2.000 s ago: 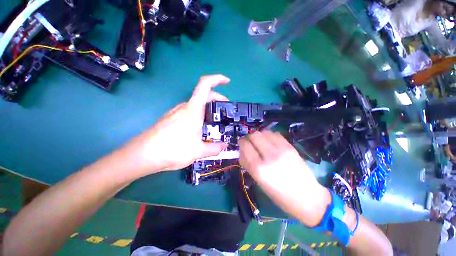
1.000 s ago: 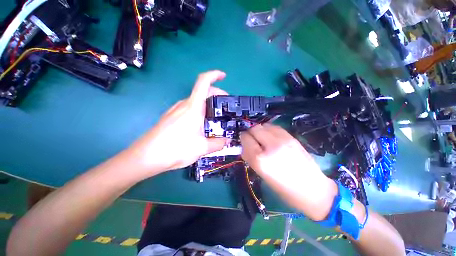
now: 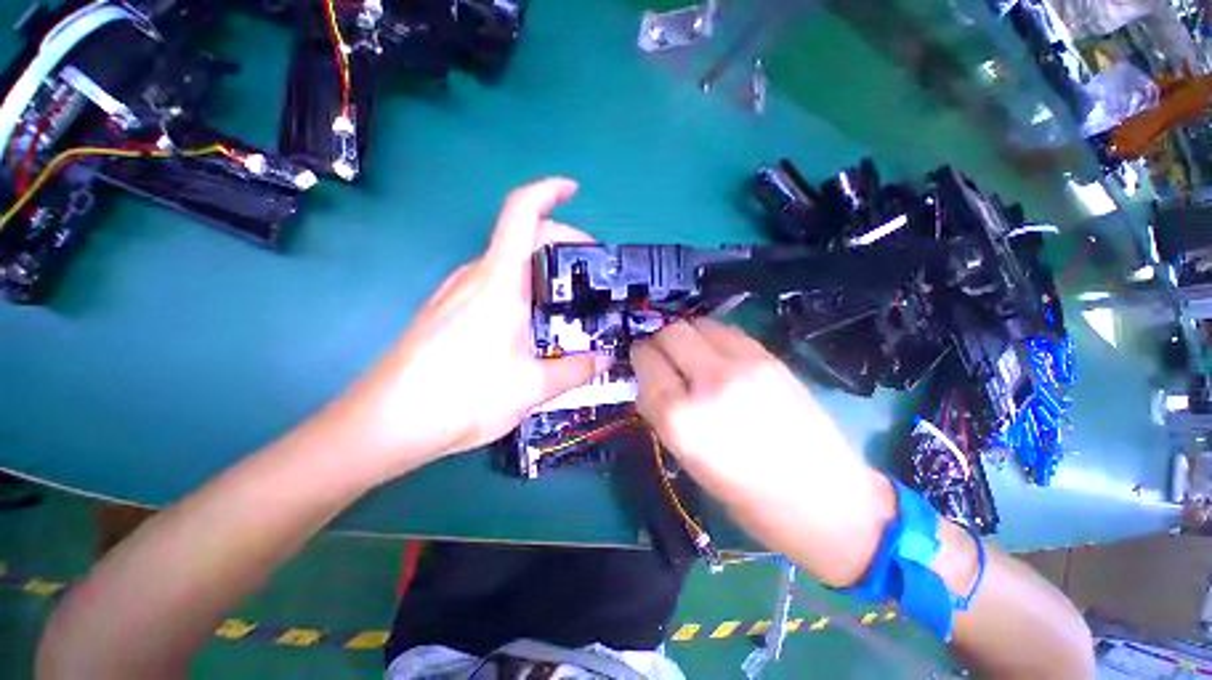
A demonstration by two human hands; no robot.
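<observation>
My left hand holds the left end of a black device body, with the thumb pressed on its inner parts. My right hand has its fingertips pinched together inside the same device, at thin dark and red wires. What the fingertips hold is hidden. A white ribbon cable crosses the device below my left thumb. Yellow and red lead wires run from the lower section down to a small pale plug near the bench edge. A blue wrist strap is on my right wrist.
More black units with yellow and red wires lie at upper left. Several black units are piled at right, beside blue cylindrical parts. A clear plastic piece lies at the top. The green bench has its edge near my body.
The view has shifted slightly. Both hands stay on the device in nearly the same pose, with my right fingertips moved only a little among the wires.
</observation>
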